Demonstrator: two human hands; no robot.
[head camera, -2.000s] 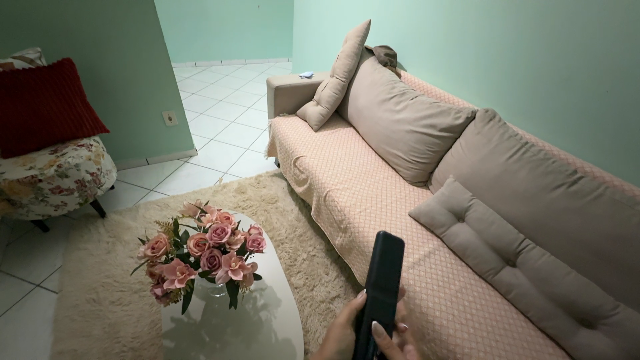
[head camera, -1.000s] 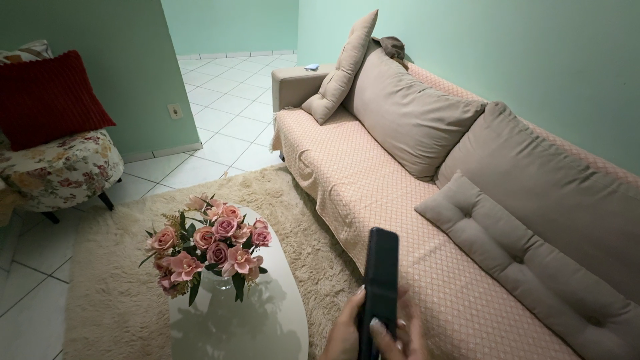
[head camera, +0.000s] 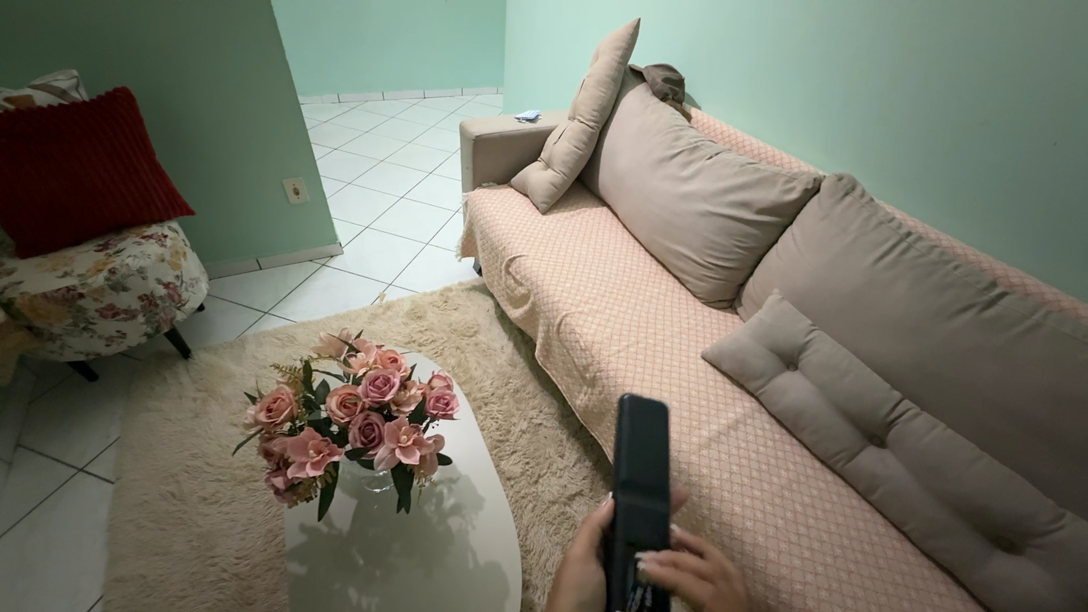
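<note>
A black oblong device (head camera: 642, 476), perhaps a remote control, stands nearly upright at the bottom centre-right of the head view. My left hand (head camera: 582, 557) grips it along its left edge. The fingers of my right hand (head camera: 699, 571) rest on its lower right part, where small light markings show; whether they also grip it I cannot tell. Beyond the device lies the sofa seat with its pink patterned cover (head camera: 586, 280). Left of my hands, pink artificial-looking flowers (head camera: 367, 416) stand in a clear glass vase (head camera: 374, 478) on a white coffee table (head camera: 476, 518).
Beige cushions (head camera: 697, 195) lean on the sofa back, and a tufted one (head camera: 858, 416) lies on the seat. A small light-blue item (head camera: 527, 116) rests on the sofa arm (head camera: 501, 140). A floral chair (head camera: 127, 280) holds a red cushion (head camera: 85, 170). A shaggy rug (head camera: 187, 476) surrounds the table.
</note>
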